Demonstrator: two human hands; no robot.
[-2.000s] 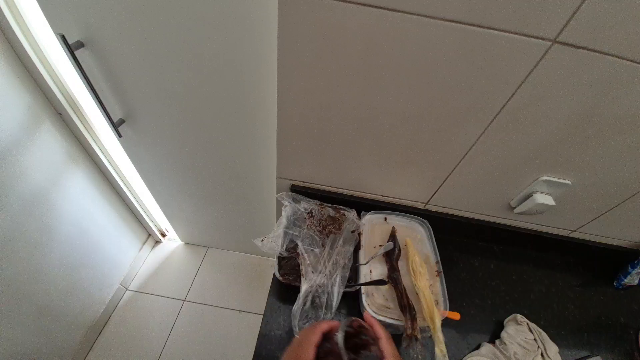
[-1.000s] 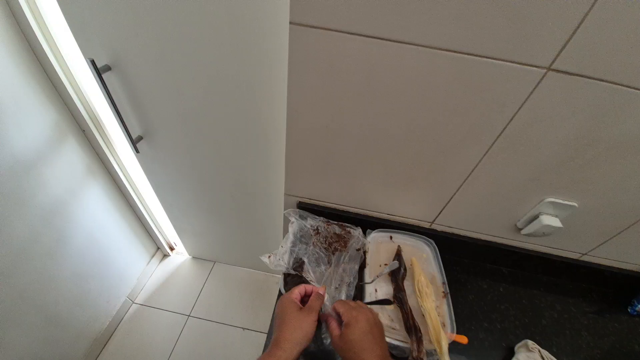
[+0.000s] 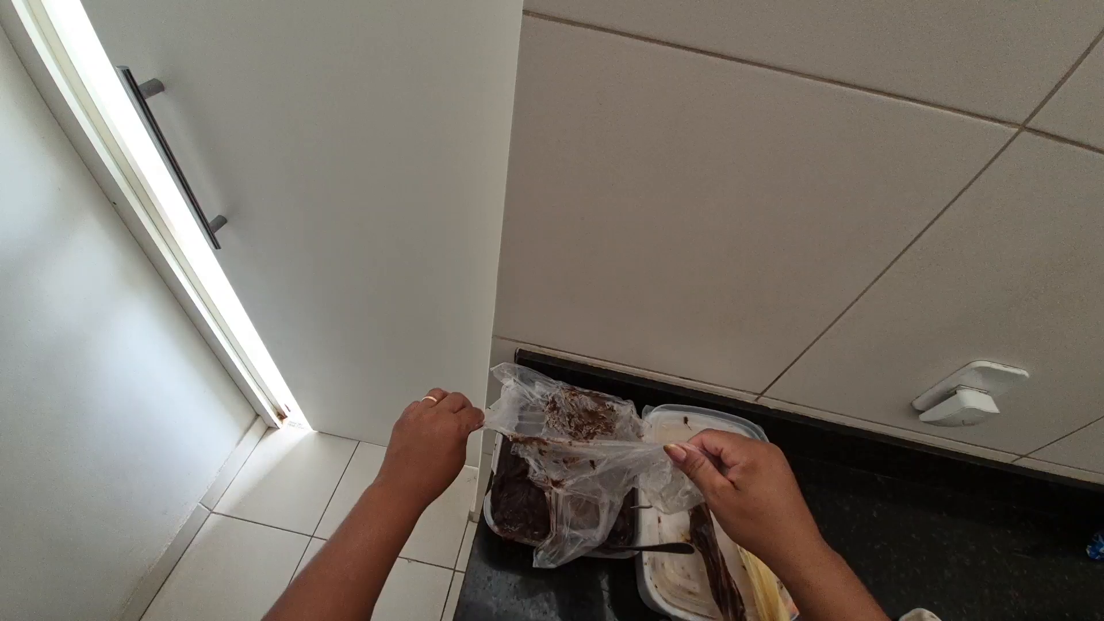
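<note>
A clear plastic bag point(image 3: 595, 466), smeared with a dark brown substance, is stretched between my two hands. My left hand point(image 3: 434, 440), with a ring on one finger, pinches its left edge; my right hand point(image 3: 750, 483) grips its right side. Below the bag sits a container of dark brown paste point(image 3: 517, 504), partly covered by it. The dark handle of a utensil point(image 3: 660, 548) sticks out to the right. Under my right hand lies a white plastic lid or tray point(image 3: 673, 565) bearing a dark brown strand bundle point(image 3: 714, 561) and a pale yellow one point(image 3: 763, 586), both partly hidden.
The black stone countertop point(image 3: 897, 526) meets a tiled wall point(image 3: 733, 216). A white wall fitting point(image 3: 966, 397) is at the right. A white door point(image 3: 345, 216) with a dark bar handle point(image 3: 172, 159) stands at the left, above the tiled floor point(image 3: 397, 517).
My hands, close together a second ago, have moved apart, and the plastic bag is now spread between them. Two seconds ago they were around a dark mass at the bottom of the view.
</note>
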